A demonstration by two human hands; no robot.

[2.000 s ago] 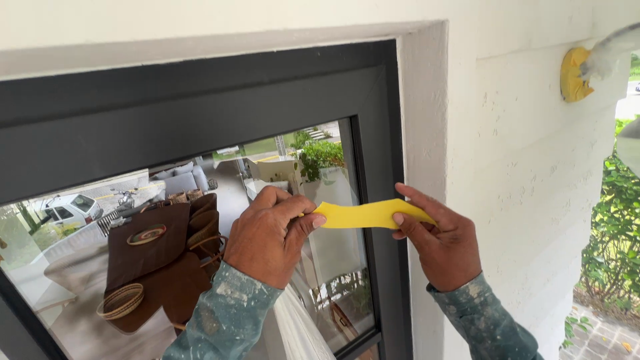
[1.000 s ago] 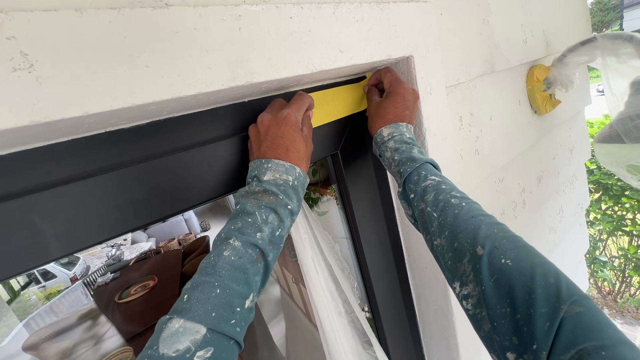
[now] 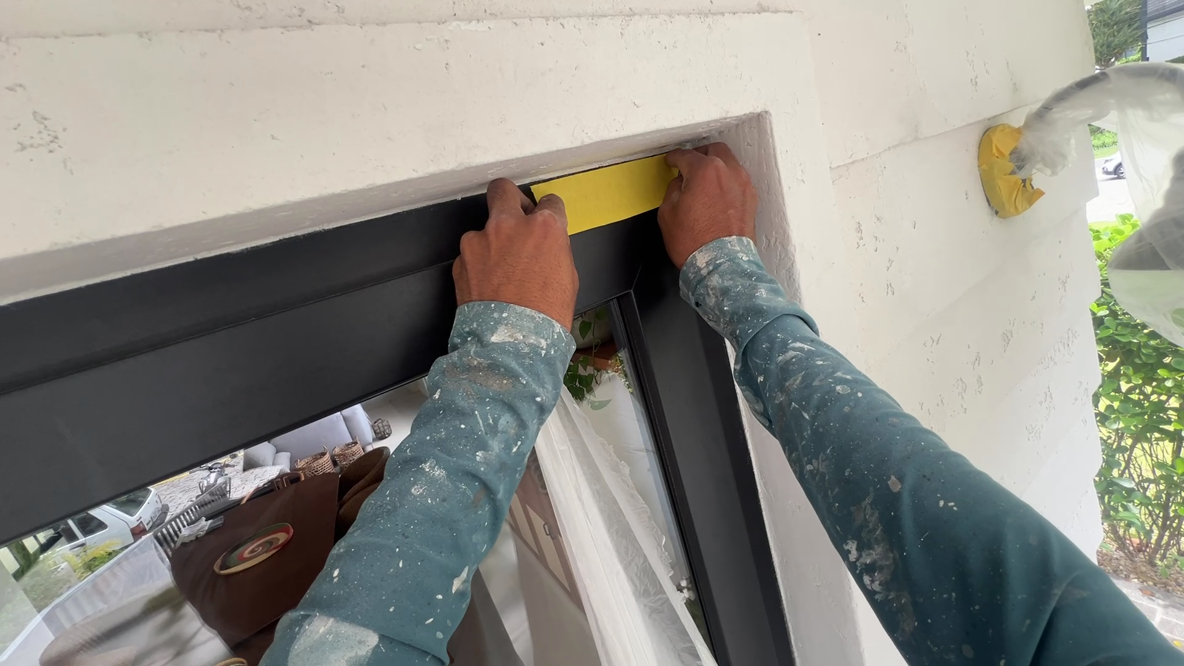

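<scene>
A strip of yellow masking tape (image 3: 609,192) lies along the top of the black window frame (image 3: 222,310), close to its upper right corner. The fingers of my left hand (image 3: 520,245) are on the strip's left end. At the other end, my right hand (image 3: 710,199) has its thumb and fingertips on the tape, tucked into the corner of the white wall recess. Whether the fingers pinch the tape or only press it is partly hidden by the hands. Both sleeves are spattered with paint.
Rough white wall (image 3: 407,111) surrounds the recess. On the right, a wall lamp (image 3: 1138,176) is wrapped in clear plastic, its base covered in yellow tape (image 3: 1010,171). The window glass shows a white curtain (image 3: 610,546), a brown table and a vehicle. A green hedge (image 3: 1142,398) grows at far right.
Two seconds ago both hands held the tape strip out in front of the glass. They have since moved up to the frame's top right corner, where the strip now lies along the frame.
</scene>
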